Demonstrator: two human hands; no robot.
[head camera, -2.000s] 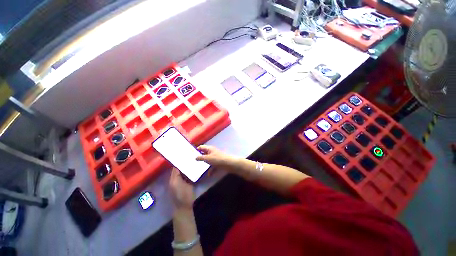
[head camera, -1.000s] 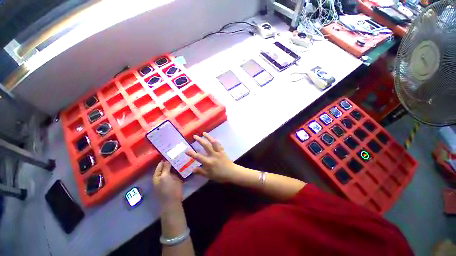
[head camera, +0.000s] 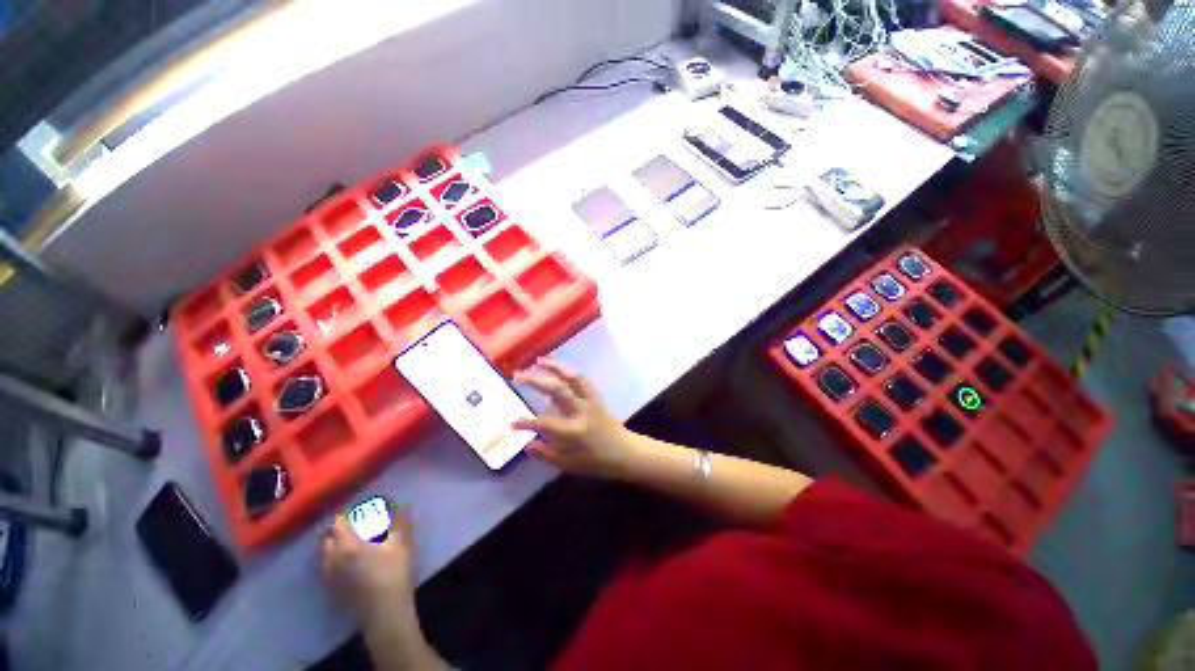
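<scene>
The test smartphone, with a bright white screen and an orange patch near its bottom, lies tilted over the front edge of the red-orange foam tray. My right hand is at the phone's lower right edge, fingers spread, a fingertip over the screen. A small lit smartwatch unit is at the bench front, between the thumb and fingers of my left hand. Whether it still rests on the bench cannot be told. The tray holds dark watch units in its left column, near the middle and at the back corner.
A black phone lies at the left bench corner. Two pale phones and a dark-edged device lie further back. A white corded device is near the right edge. A lower side foam tray and a fan stand right.
My left hand has let go of the phone and moved left to the lit watch, closing around it. The phone's screen changed from a page of content to mostly white. My right hand stays by the phone.
</scene>
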